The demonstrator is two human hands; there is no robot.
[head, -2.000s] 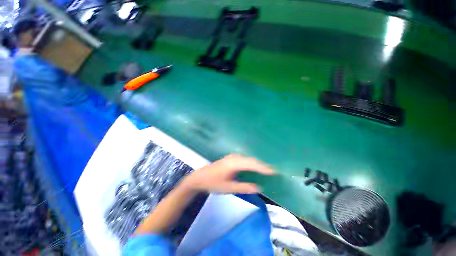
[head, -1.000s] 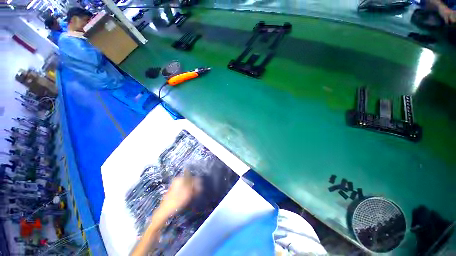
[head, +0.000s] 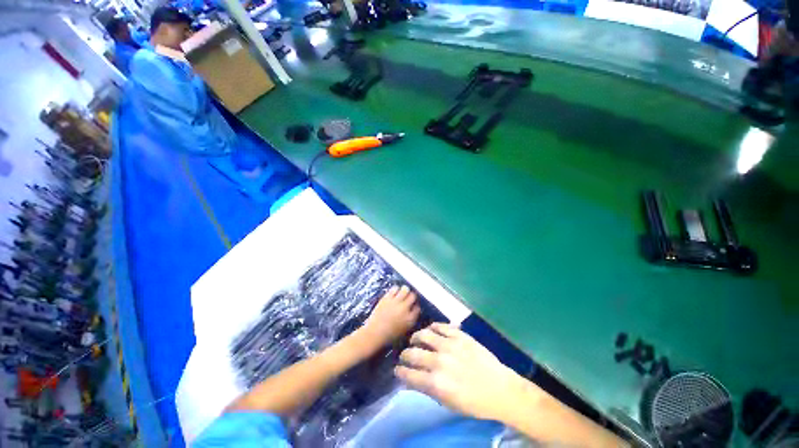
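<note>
A white-lined carton [head: 219,293] stands at the bench's near edge, with shiny clear-wrapped black parts [head: 302,319] inside. My left hand [head: 392,313] is down in the carton with its fingers curled at the black parts. My right hand [head: 451,367] is beside it, fingers bent down over the carton's right side. Their fingertips are partly hidden, so I cannot tell whether either hand holds anything.
On the green surface [head: 491,236] lie an orange screwdriver [head: 355,146], an E-shaped black bracket [head: 696,249], further brackets [head: 477,109], small black pieces [head: 639,353] and a round screw tray [head: 692,411]. A person in blue [head: 175,101] and a brown carton [head: 229,68] are at upper left.
My left hand reached down into the carton and is now at its right part. My right hand has come into view beside it. The view has shifted, so the bench items appear further right.
</note>
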